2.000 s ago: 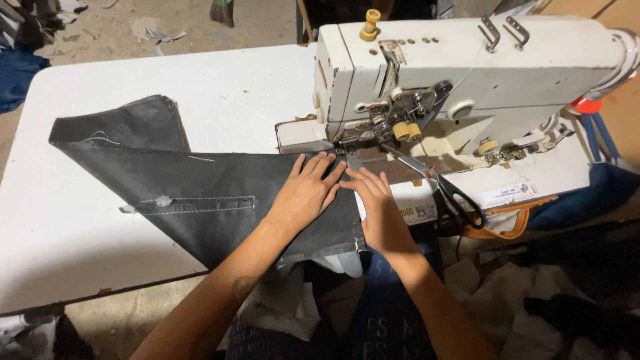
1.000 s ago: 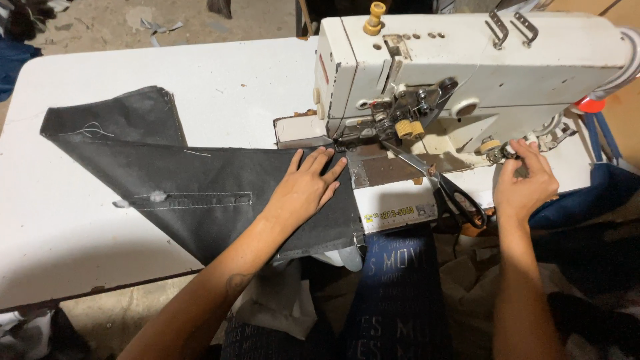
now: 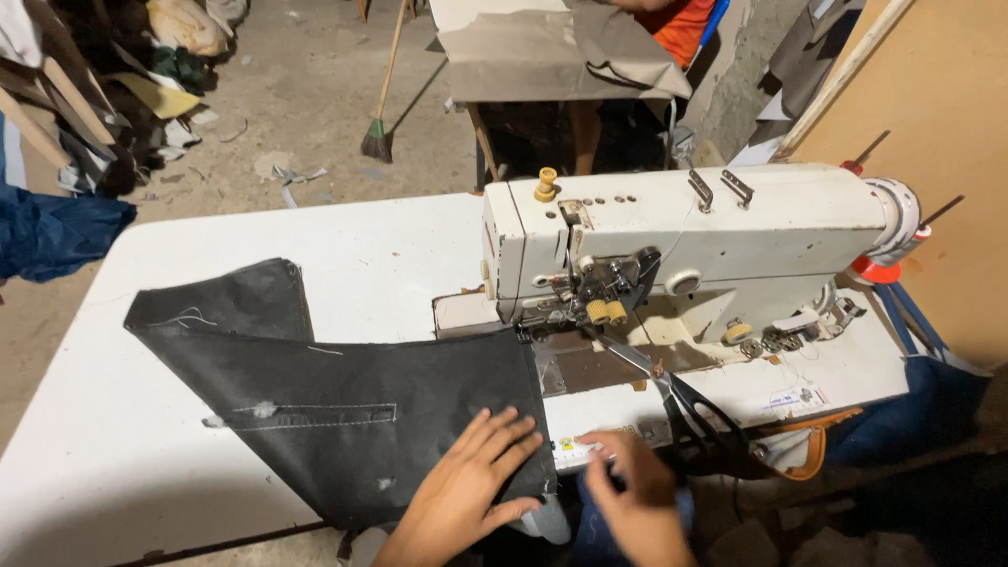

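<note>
Black fabric (image 3: 346, 394), with a stitched rectangular line on it, lies folded on the white sewing table (image 3: 370, 236). Its upper right corner is at the needle area of a white industrial sewing machine (image 3: 709, 220). My left hand (image 3: 472, 472) rests flat on the fabric near its right edge, fingers apart. Blurred, my right hand (image 3: 630, 496) hovers by the table's front edge, fingers bent and apart, with nothing seen in it. Black-handled scissors (image 3: 677, 394) lie partly open beside the machine bed, handles over the table's edge.
Several metal bobbins (image 3: 776, 340) lie at the machine's right base. Blue fabric (image 3: 929, 409) hangs at the right. Behind stand a broom (image 3: 378, 134) and another table draped with brown cloth (image 3: 520, 63), a person in orange beside it. Fabric scraps (image 3: 295, 181) litter the floor.
My right hand was on the fabric, then at the machine's right base, and is now back near the table's front edge. My left hand has moved down the fabric toward me. The view has tilted up.
</note>
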